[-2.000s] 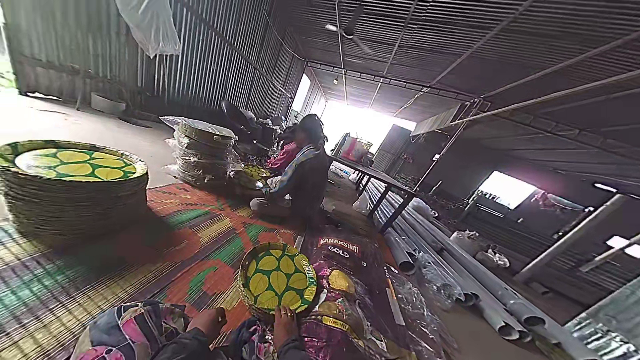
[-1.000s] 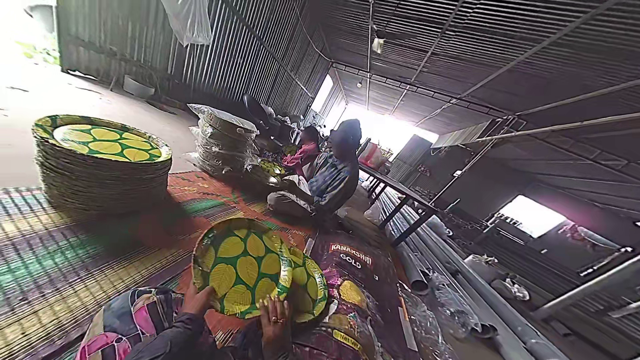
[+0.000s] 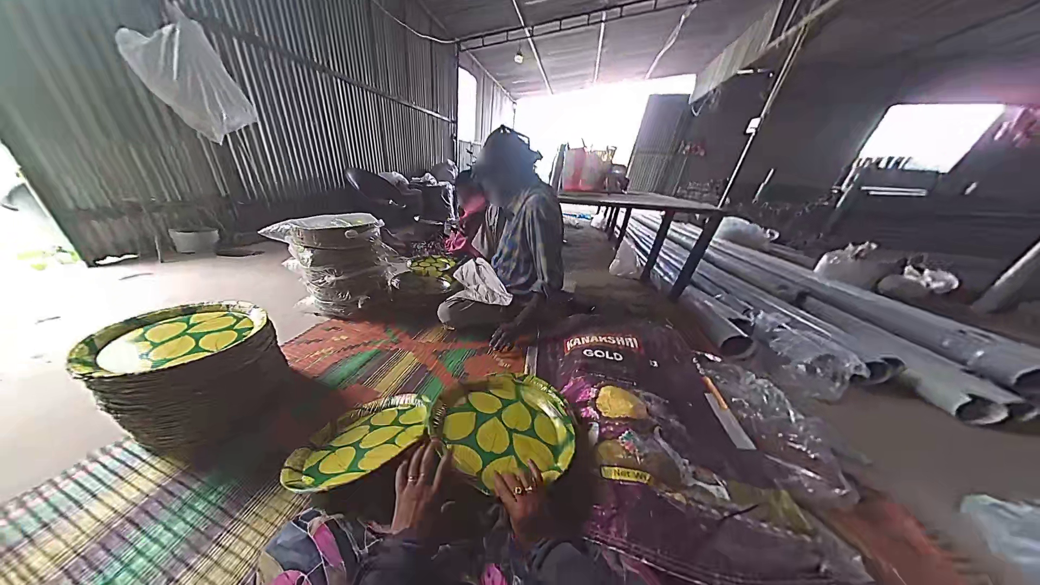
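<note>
Two round plates printed with yellow leaves on green lie before me. The left plate [image 3: 361, 445] is tilted, its right edge close to the right plate [image 3: 504, 426]. My left hand [image 3: 418, 487] is at the lower right edge of the left plate, between the two; whether it grips the rim I cannot tell. My right hand [image 3: 522, 491], with rings on it, rests its fingers on the near rim of the right plate. A tall stack of similar plates [image 3: 183, 390] stands to the left on the striped mat [image 3: 187, 520].
A printed purple sack [image 3: 642, 455] lies at the right, with clear plastic wrap [image 3: 792, 439] beside it. A person [image 3: 524, 236] sits ahead near wrapped stacks [image 3: 333, 260]. Grey pipes [image 3: 861, 325] and a table [image 3: 642, 201] are at the right.
A second ago both my hands held a raised plate partly over another; now that plate is tilted at the left and the other shows fully. The view has levelled.
</note>
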